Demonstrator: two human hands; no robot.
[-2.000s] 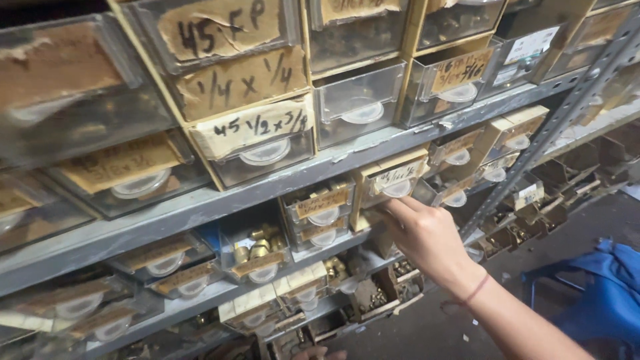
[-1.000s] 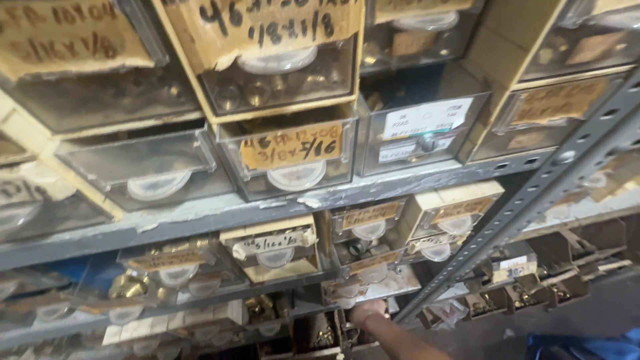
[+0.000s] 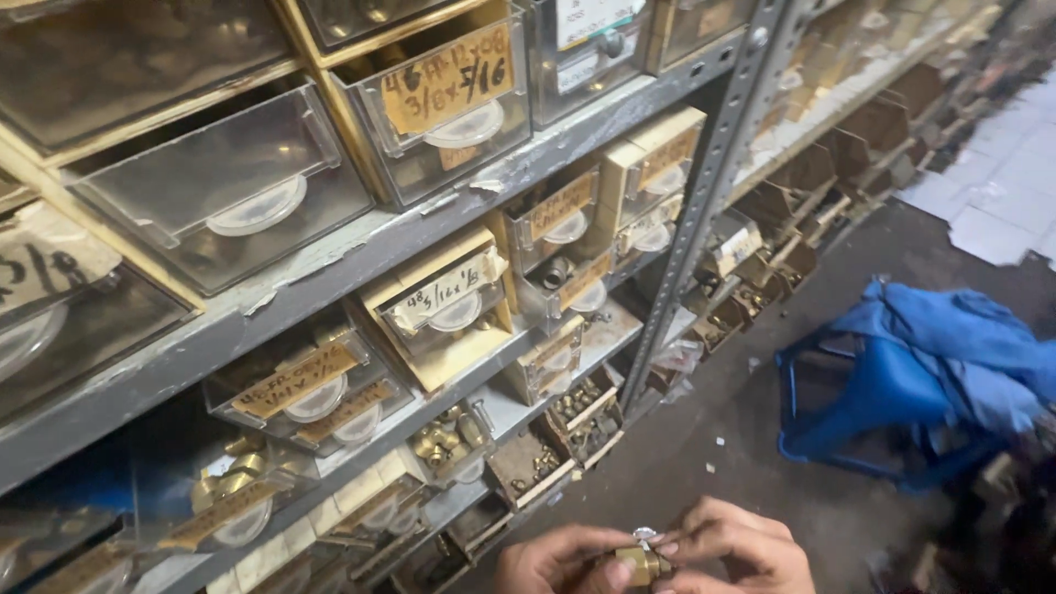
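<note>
Near the bottom of the view my left hand (image 3: pixel 569 561) grips a brass fitting (image 3: pixel 642 568) between thumb and fingers. My right hand (image 3: pixel 734 549) meets it from the other side, its fingertips at the fitting's right end and at a small shiny piece (image 3: pixel 643 535) just above. Whether that piece is joined to the fitting cannot be told. Up and to the left of the hands, a clear drawer of brass fittings (image 3: pixel 450 441) sits on the lower shelf, beside an open bin with small brass parts (image 3: pixel 536 466).
Gray metal shelving (image 3: pixel 355 239) with labeled clear drawers (image 3: pixel 454 99) fills the left and middle. A perforated upright post (image 3: pixel 701 190) stands right of them. More open bins (image 3: pixel 742 297) line the shelf beyond. A blue plastic stool (image 3: pixel 874 396) with blue cloth (image 3: pixel 965 338) on it stands on the floor at right.
Earlier one hand reached among the lower-shelf drawers; now both hands are together at the bottom of the view with a brass fitting. The view has shifted along the shelving.
</note>
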